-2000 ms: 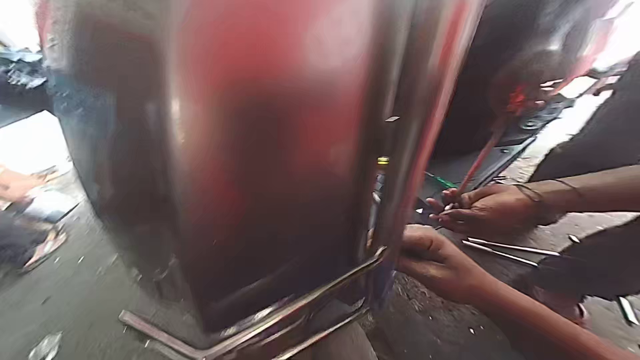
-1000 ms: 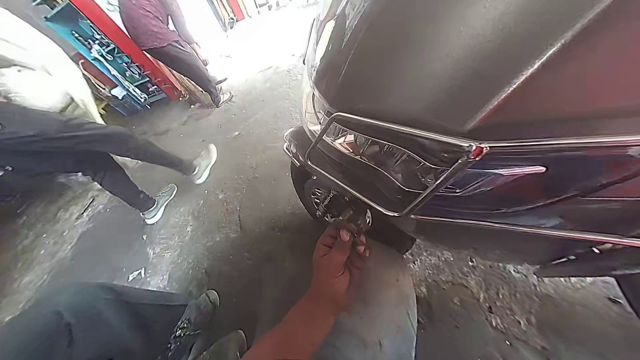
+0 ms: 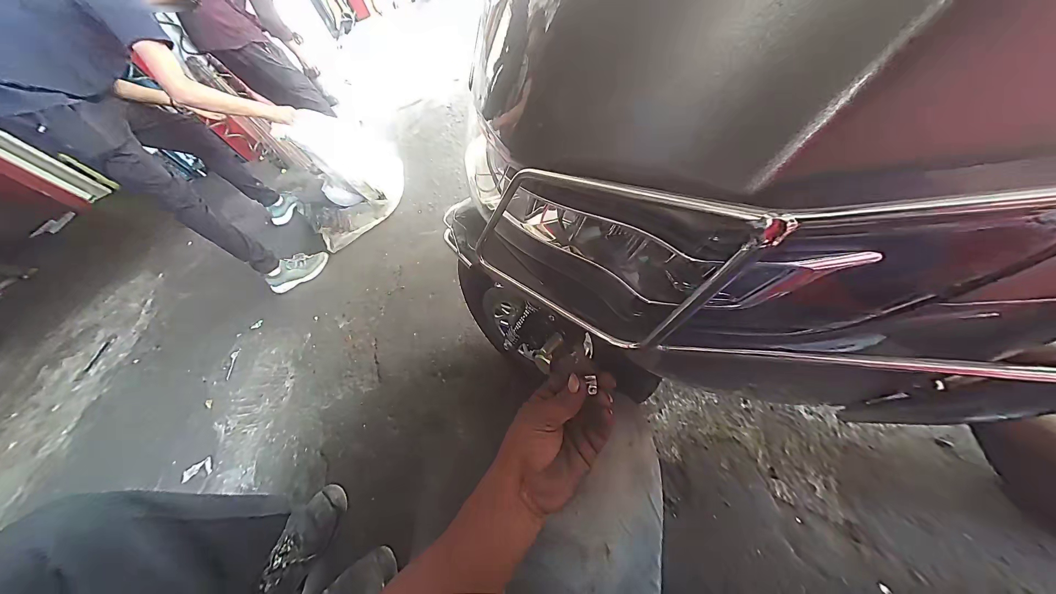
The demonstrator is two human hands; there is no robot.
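My left hand reaches up from the bottom middle, its thumb and curled fingers closed on a small metal part. Just beyond the fingertips shows a brassy cylindrical piece; whether the hand touches it is unclear. The hand is below a chrome tube guard, which frames the headlamp of a dark and red vehicle. A wheel with a coil spring beside it lies behind the fingers. My right hand is not in view.
A person at the upper left holds a large clear plastic sheet or bag; another person stands behind. Dark-trousered legs and worn shoes are at lower left. A pale rounded surface lies beneath my hand. Debris dots the floor.
The view has swung from the vehicle's side, where hands worked with a rod-like tool, to its headlamp. Since one second ago, a person with a clear plastic sheet or bag has appeared at upper left.
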